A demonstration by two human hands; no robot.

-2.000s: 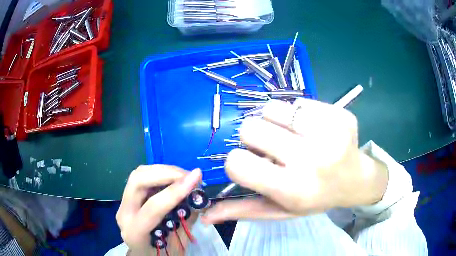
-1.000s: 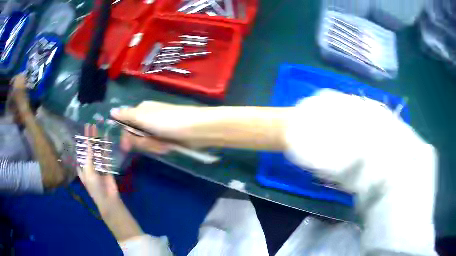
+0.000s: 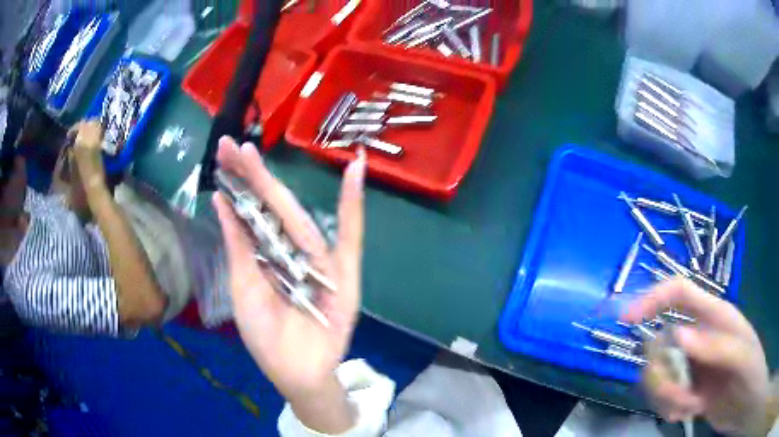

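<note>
My left hand (image 3: 295, 316) is raised at centre-left, palm up and fingers extended. Several slim silver micro motors (image 3: 278, 247) lie across its palm and fingers, somewhat blurred. My right hand (image 3: 709, 350) is at the lower right, over the right part of the blue tray (image 3: 530, 294), fingers curled around a pale pen-like tool (image 3: 676, 363); blur hides its detail. More loose motors (image 3: 647, 224) lie in the tray, mostly at its right side, partly hidden by my right hand.
Red bins (image 3: 474, 128) with short metal cylinders (image 3: 410, 94) stand beyond my left hand. A clear plastic box (image 3: 717, 141) holds rows of motors. A black hose (image 3: 243, 81) rises near the bins. A person in a striped top (image 3: 64, 260) sits at left beside small blue trays.
The view first swung left, then partly back right. My left hand has risen in front of the red bins with motors in its palm. My right hand has moved away from it to the blue tray.
</note>
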